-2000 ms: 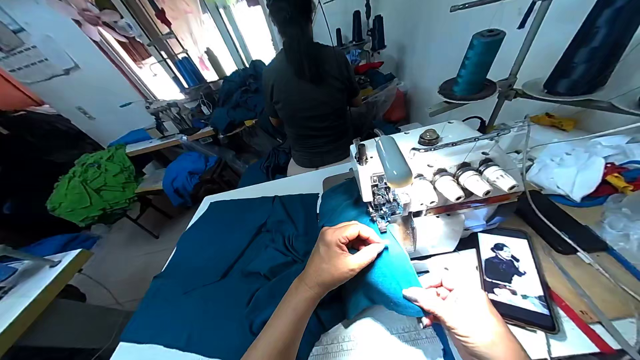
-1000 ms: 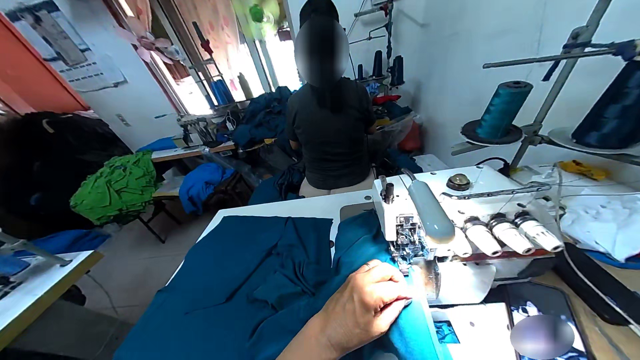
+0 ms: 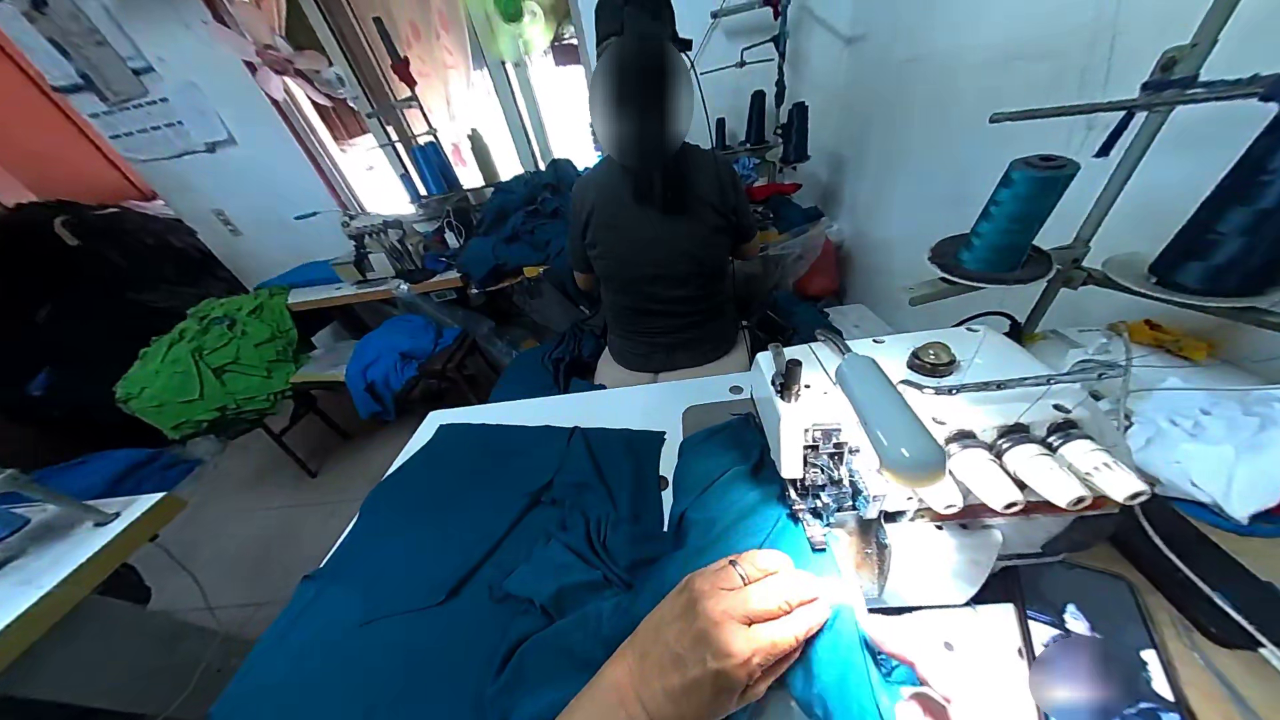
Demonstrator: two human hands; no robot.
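Teal fabric [image 3: 480, 560] spreads over the white sewing table and runs up to the presser foot [image 3: 815, 525] of a white overlock sewing machine [image 3: 900, 390]. My left hand [image 3: 735, 625], with a ring on one finger, pinches the fabric just in front of the foot. At the bottom right, my right hand [image 3: 925, 700] is mostly cut off and washed out by glare; it lies near the fabric's right edge, and its grip is not clear. White tension dials [image 3: 1020, 470] line the machine's front.
Right of the machine lies a smartphone [image 3: 1090, 640] with a lit screen. Thread cones [image 3: 1015, 215] stand on a rack behind. A person [image 3: 660, 260] sits ahead, back turned. Green cloth [image 3: 220, 365] is heaped on a stool at left. White cloth [image 3: 1210, 440] lies far right.
The view has shifted, bringing the machine lower and further right. My right hand, plainly visible at the fabric's edge two seconds ago, is now mostly out of frame. My left hand stays on the fabric.
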